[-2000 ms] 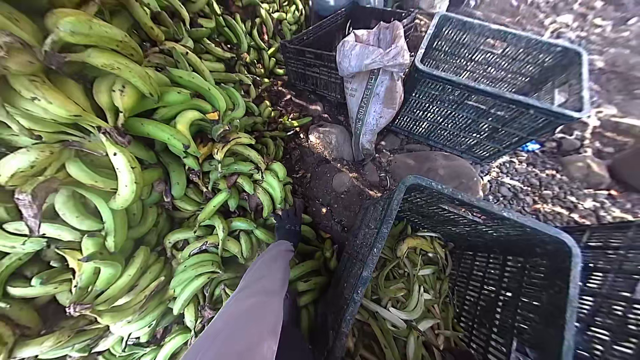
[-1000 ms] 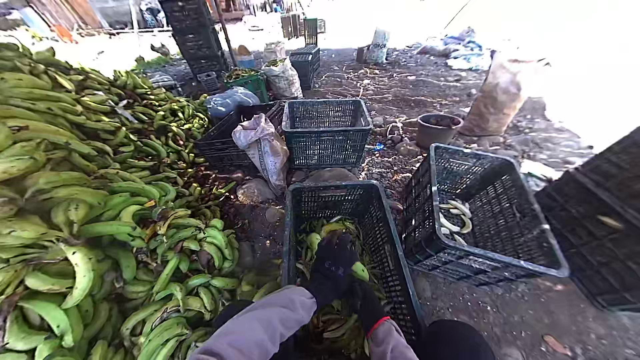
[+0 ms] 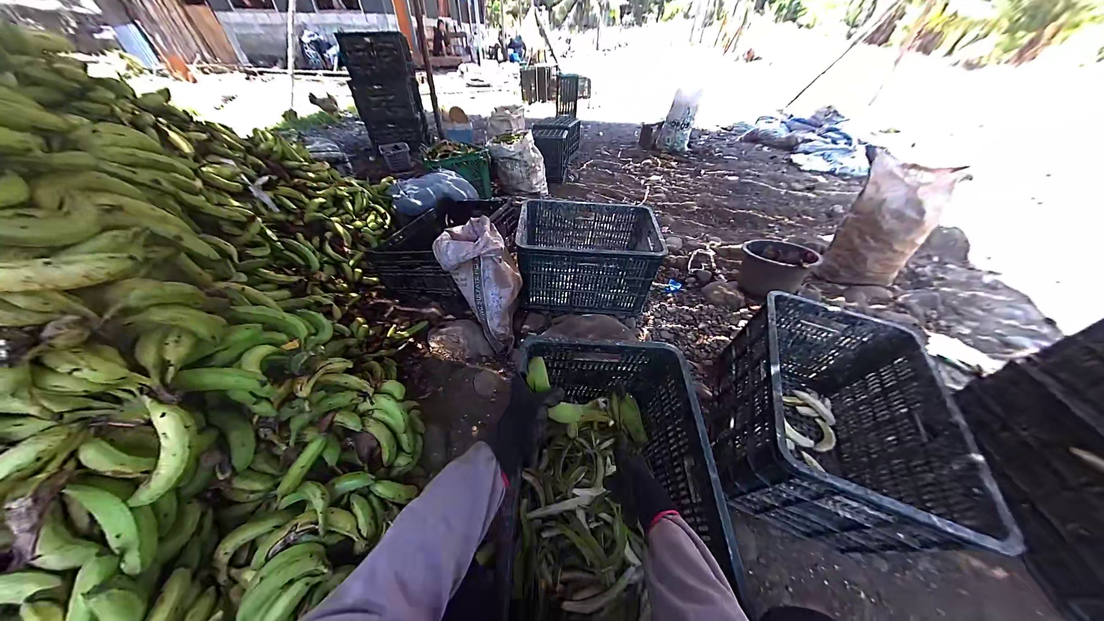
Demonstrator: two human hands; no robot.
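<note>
My left hand (image 3: pixel 519 423), in a dark glove, is closed around part of a green plantain (image 3: pixel 565 411) at the left wall of a plastic crate (image 3: pixel 675 379). My right hand (image 3: pixel 636 483), gloved too, is at the right inside the same crate, with a green plantain piece (image 3: pixel 630 417) at its fingertips; its grip is partly hidden. Long strips of green and pale peel (image 3: pixel 573 509) lie in the crate below both hands. To the left rises a large heap of green plantains (image 3: pixel 259 345).
A tilted crate (image 3: pixel 862 431) at the right holds several peeled plantains (image 3: pixel 809 423). Another crate (image 3: pixel 591 250) stands ahead beside a woven sack (image 3: pixel 483 272). Farther off are a round tub (image 3: pixel 776 266), a full sack (image 3: pixel 893 216) and stacked crates (image 3: pixel 379 86). Stones lie between them.
Two seconds ago my left hand was at the plantain heap; now both hands are over the peel crate. Since one second ago they have moved apart. The view has tilted up.
</note>
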